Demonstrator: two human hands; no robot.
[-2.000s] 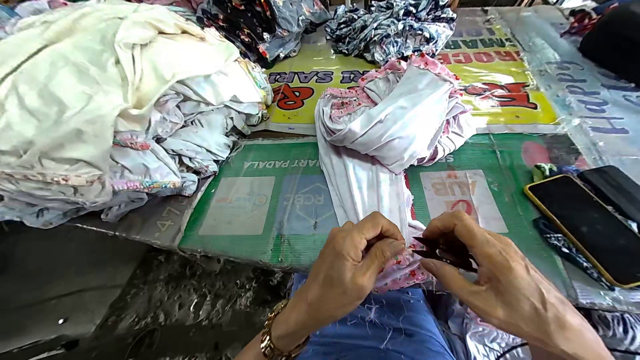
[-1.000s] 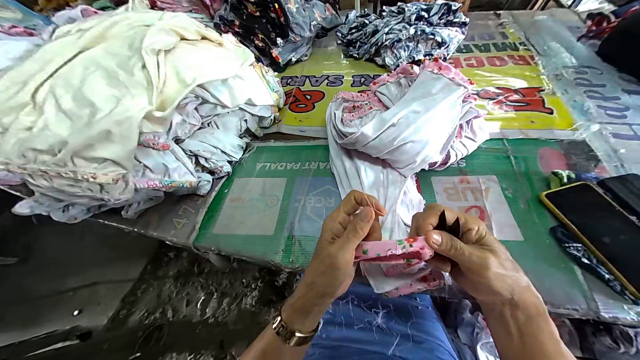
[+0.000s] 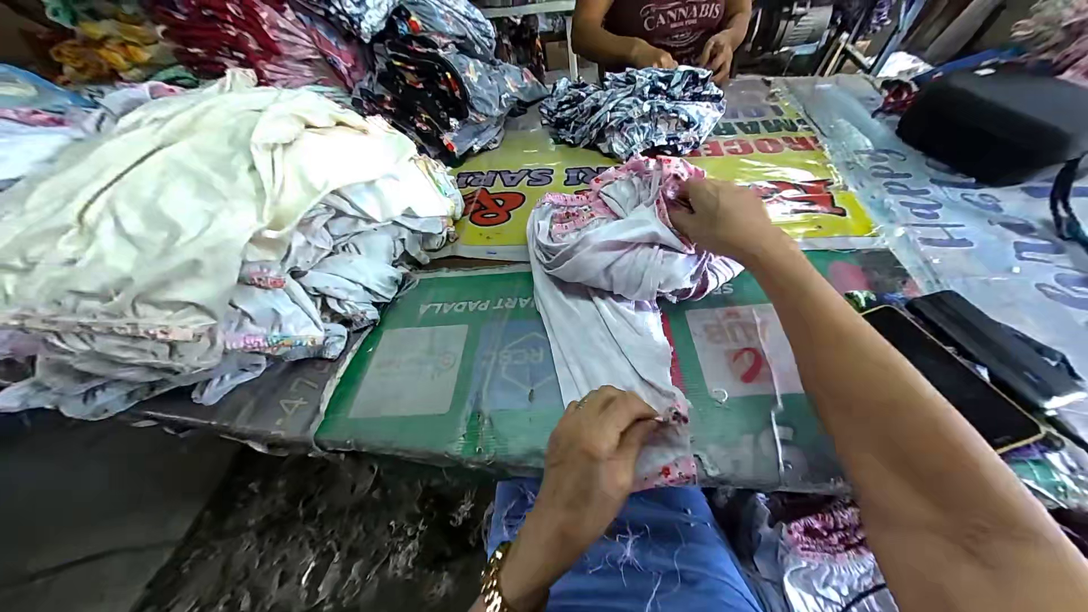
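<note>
A white garment (image 3: 595, 327) with pink floral trim lies bunched on the table in front of me, its lower end reaching the table's near edge. Over that end is my left hand (image 3: 599, 438), thumb and fingers pinching the cloth beside the trim. My right hand (image 3: 722, 217) reaches forward to the top of the bundle, with its fingers at the pink floral trim (image 3: 671, 174). The fingertips are partly hidden by the hand and cloth. Whether anything else is in the right hand cannot be seen.
At left rises a large pile of pale garments (image 3: 170, 212). Dark printed cloth (image 3: 425, 85) lies behind it. Across the table a person's hands (image 3: 718, 55) work at a blue-and-white patterned bundle (image 3: 637, 110). A phone (image 3: 952, 378) and a black cap (image 3: 994, 123) lie at right.
My right hand has moved away from my left, forward to the top of the bundle. The dark object it held earlier no longer shows. The view has tilted up, bringing the other person into sight.
</note>
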